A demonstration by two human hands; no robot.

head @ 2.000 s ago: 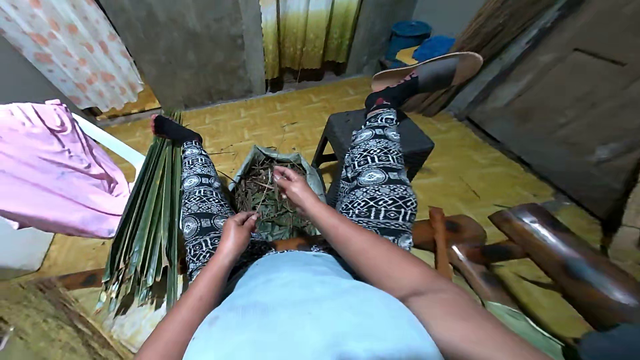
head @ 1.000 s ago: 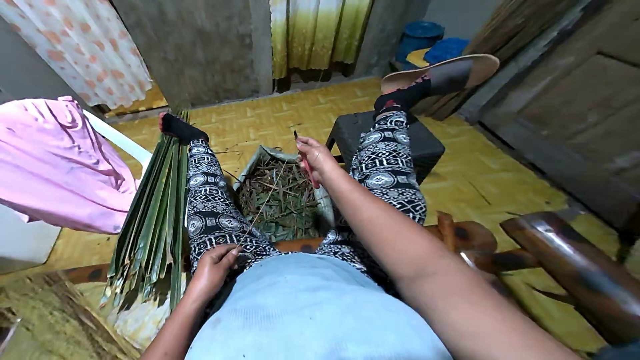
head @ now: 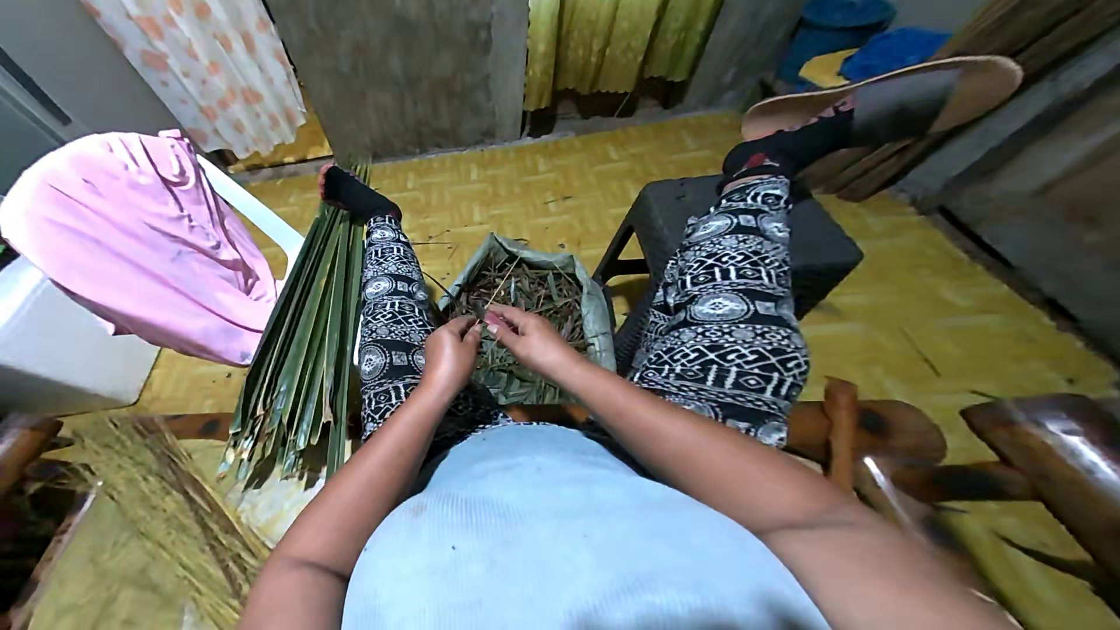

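Over an open sack (head: pixel 598 324) of leaf scraps (head: pixel 529 293), my two hands meet. My left hand (head: pixel 451 354) pinches a thin pale strip (head: pixel 500 284), seemingly a leaf midrib, whose end rises above the fingers. My right hand (head: pixel 529 339) is closed on a small reddish-handled tool (head: pixel 494 321) with a dark tip, apparently a small knife, touching or very near the strip. Fingers hide most of the tool. A bundle of long green palm leaves (head: pixel 302 332) lies beside my left leg. Thin yellowish midribs (head: pixel 166 507) lie at the lower left.
A dark stool (head: pixel 822 254) supports my right leg. A white chair (head: pixel 254 210) with a pink cloth (head: pixel 140 236) stands at the left, by a white box (head: pixel 70 359). Polished wooden bench parts (head: pixel 910 433) are at the right. Blue containers (head: pixel 840 26) stand at the back.
My right hand, held out above the sack one second ago, has come back beside my left hand. My left hand has risen from near my lap to the sack's near left side.
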